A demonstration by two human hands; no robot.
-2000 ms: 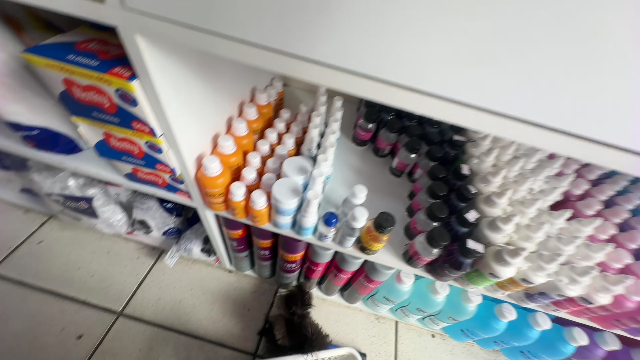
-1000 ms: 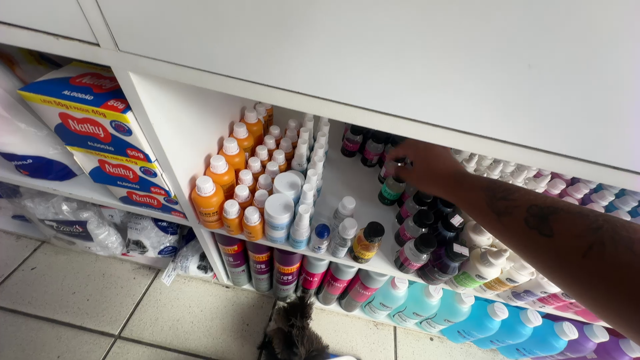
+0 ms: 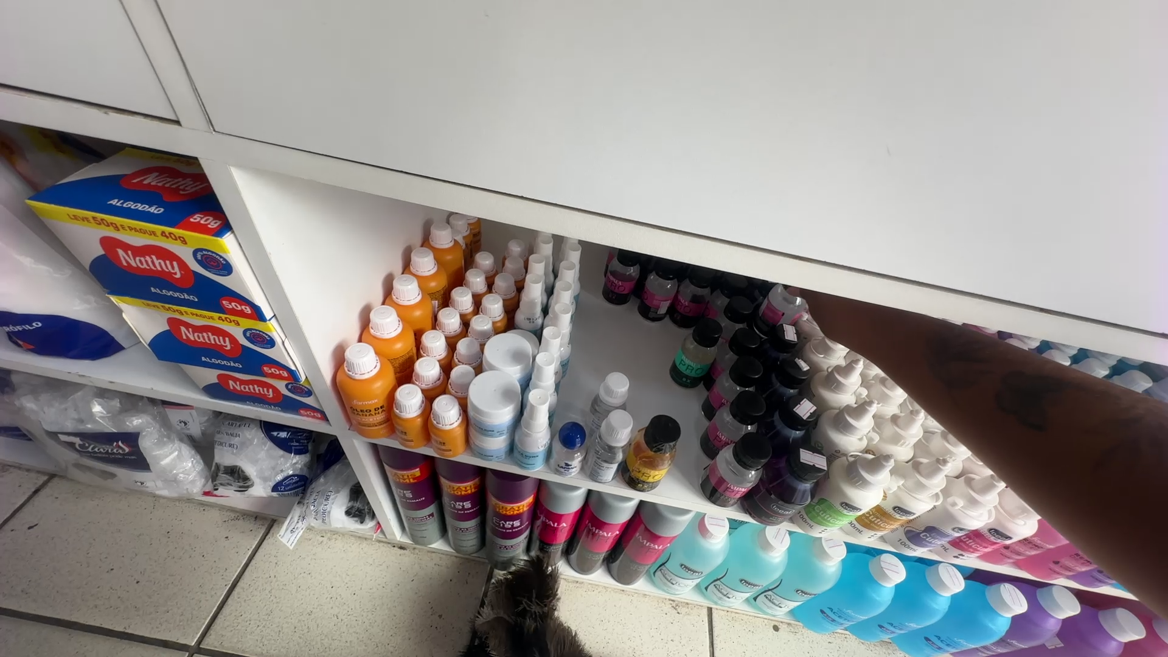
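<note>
My right hand [image 3: 807, 308] reaches from the right into the shelf compartment, mostly hidden under the cabinet's front edge. It is beside a tilted bottle with a pink label [image 3: 781, 307]; whether the fingers grip it is hidden. Just to the left stands a small black-capped bottle with a green label [image 3: 695, 354], apart from the rows of black-capped, pink-labelled bottles [image 3: 735, 420]. Dark bottles [image 3: 787, 484] and white squeeze bottles [image 3: 850, 488] stand under my forearm. A yellow-labelled bottle [image 3: 651, 453] is at the shelf's front edge. My left hand is not in view.
Orange bottles [image 3: 367, 388] and white jars [image 3: 494, 411] fill the compartment's left. Spray cans [image 3: 511, 516] and blue bottles [image 3: 853, 589] line the lower shelf. Cotton boxes [image 3: 164, 265] stand at left. A brown feathery thing [image 3: 525, 607], perhaps a duster, is at the bottom. The white cabinet front [image 3: 639, 119] overhangs.
My right arm, not in view two seconds ago, came in from the right. A second ago my hand was at the green-labelled bottle; now it is away from it, further right and partly under the edge.
</note>
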